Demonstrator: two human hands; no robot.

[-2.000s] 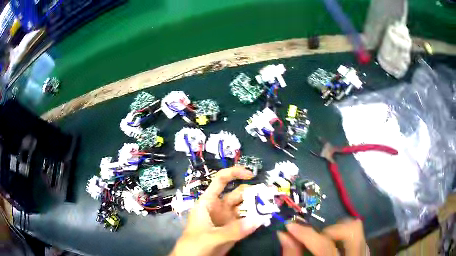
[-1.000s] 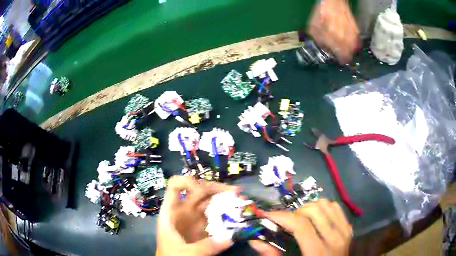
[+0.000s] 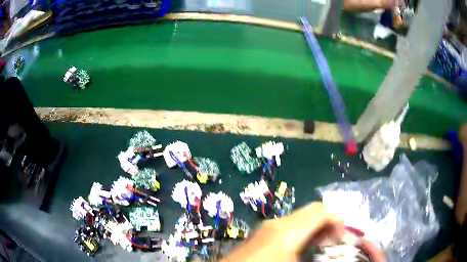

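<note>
My left hand (image 3: 287,233) is blurred at the bottom edge, with its fingers curled round a white ribbed piece (image 3: 339,253) that is cut off by the frame. Only a blurred, cut-off part of my right hand (image 3: 378,249) shows beside it; its grip cannot be made out. A short piece of a red handle (image 3: 354,232) shows between the hands; whether it is held cannot be told. Several wired board assemblies with white housings (image 3: 187,193) and green circuit boards (image 3: 145,218) lie on the dark green bench to the left.
A crinkled clear bag (image 3: 417,189) with white fittings (image 3: 345,203) lies right. Behind it are a white bottle (image 3: 381,146) and grey post (image 3: 404,77). A bluish tube (image 3: 327,82) crosses the green belt (image 3: 205,66). A black fixture (image 3: 25,148) stands left. Another person's arm (image 3: 368,5) shows at the top.
The view has tilted up, showing more belt. My hands have moved right and lower in the frame. The other person's hand near the bottle is gone, as is the assembly at the back right.
</note>
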